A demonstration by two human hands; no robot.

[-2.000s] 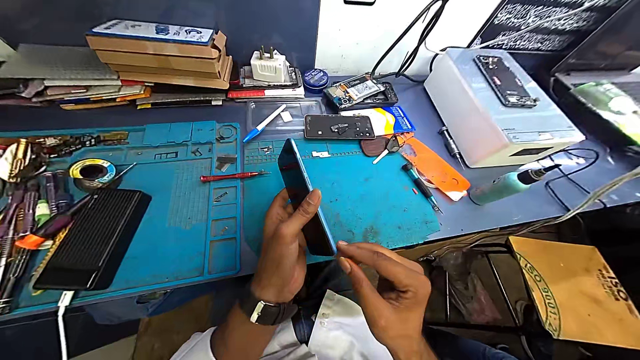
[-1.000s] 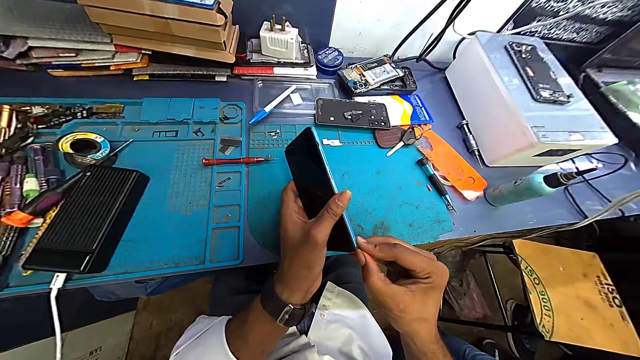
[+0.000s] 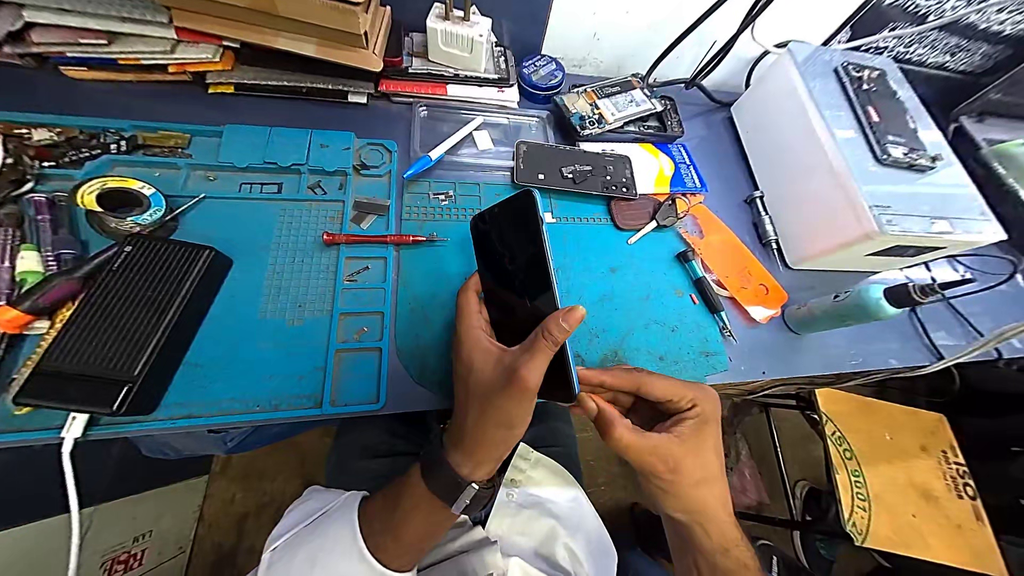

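A smartphone point(image 3: 516, 268) with a dark screen and a blue edge is gripped in my left hand point(image 3: 504, 376), its thumb along the right edge and its fingers behind. The phone is tilted over the front of the teal mat point(image 3: 632, 320). My right hand point(image 3: 672, 440) is at the phone's lower right corner, thumb and index fingertips pinched close against it. Whether something small sits between those fingertips cannot be made out. A red screwdriver point(image 3: 380, 238) lies left of the phone, and a phone back panel point(image 3: 574, 169) with small parts on it lies beyond.
Left: a black ribbed device point(image 3: 128, 324) with a white cable, a solder spool point(image 3: 120, 204). Behind: a clear tray point(image 3: 512, 128) with a blue-white pen, an opened phone point(image 3: 616, 108). Right: a key point(image 3: 656, 220), an orange phone cover point(image 3: 736, 264), a dark screwdriver point(image 3: 704, 292), a white box point(image 3: 848, 160), a teal bottle point(image 3: 848, 310).
My left hand still holds the phone, now turned with its screen more toward the view. My right fingertips remain at its lower corner.
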